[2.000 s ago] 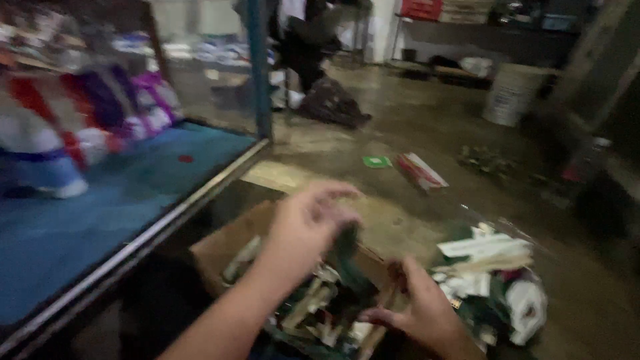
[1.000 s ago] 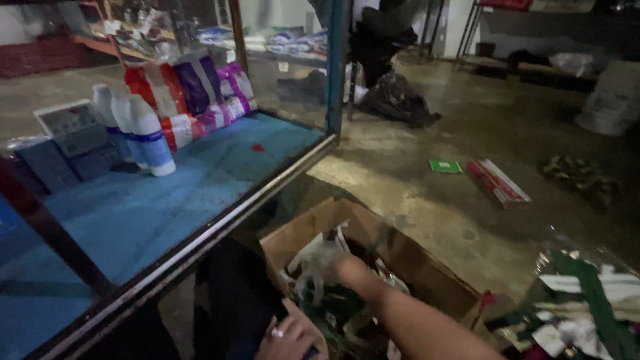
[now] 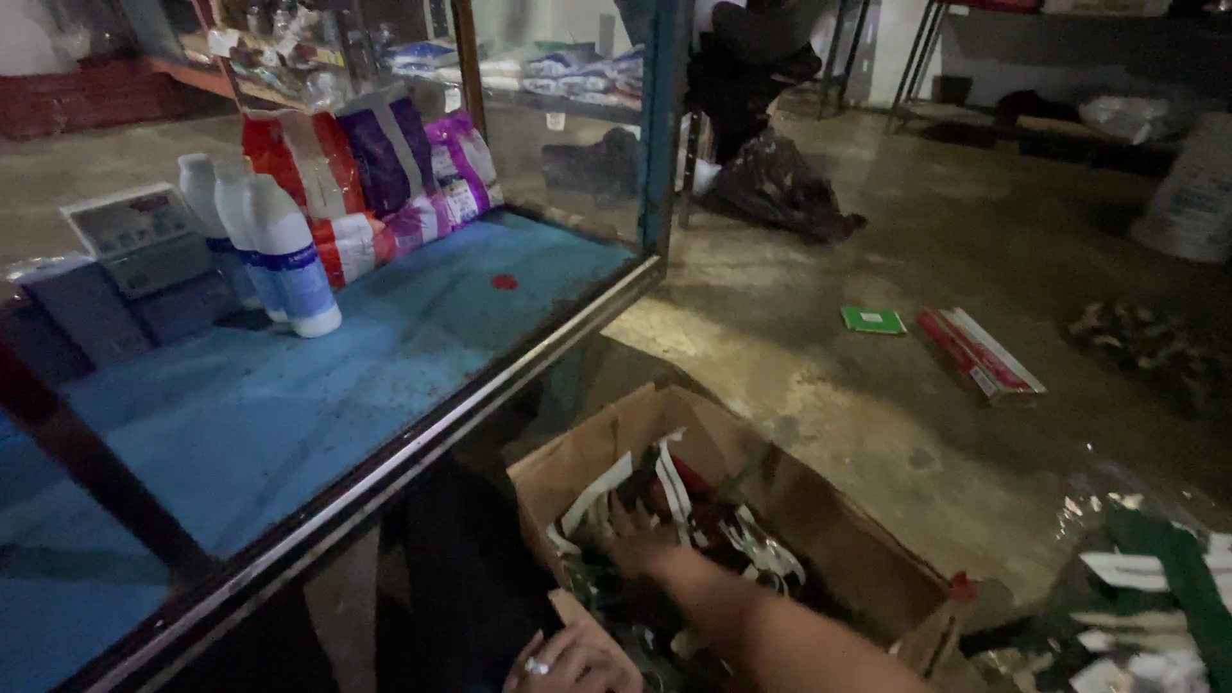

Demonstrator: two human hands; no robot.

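An open cardboard box (image 3: 828, 510) stands on the floor, holding a jumble of white strips (image 3: 672, 486), dark green material and clear plastic. My right hand (image 3: 630, 539) reaches down into the box among these pieces. It is blurred and its fingertips are partly hidden, so whether it grips anything cannot be told. At the bottom edge of the view, my left hand (image 3: 573, 662), with a ring on one finger, rests against the near side of the box. To the right of the box lies a pile of green and white strips (image 3: 1126, 573) on clear plastic.
A glass display case with a blue base (image 3: 414, 337) fills the left, holding white bottles (image 3: 289, 255) and colourful packets (image 3: 303, 159). On the floor lie a green packet (image 3: 873, 320), a red and white carton (image 3: 980, 354) and a dark plastic bag (image 3: 784, 188). A white bucket (image 3: 1193, 192) stands far right.
Two seconds ago both hands were raised over the box with a dark green strip between them. Since then the right hand has gone down into the box and the left to its near side.
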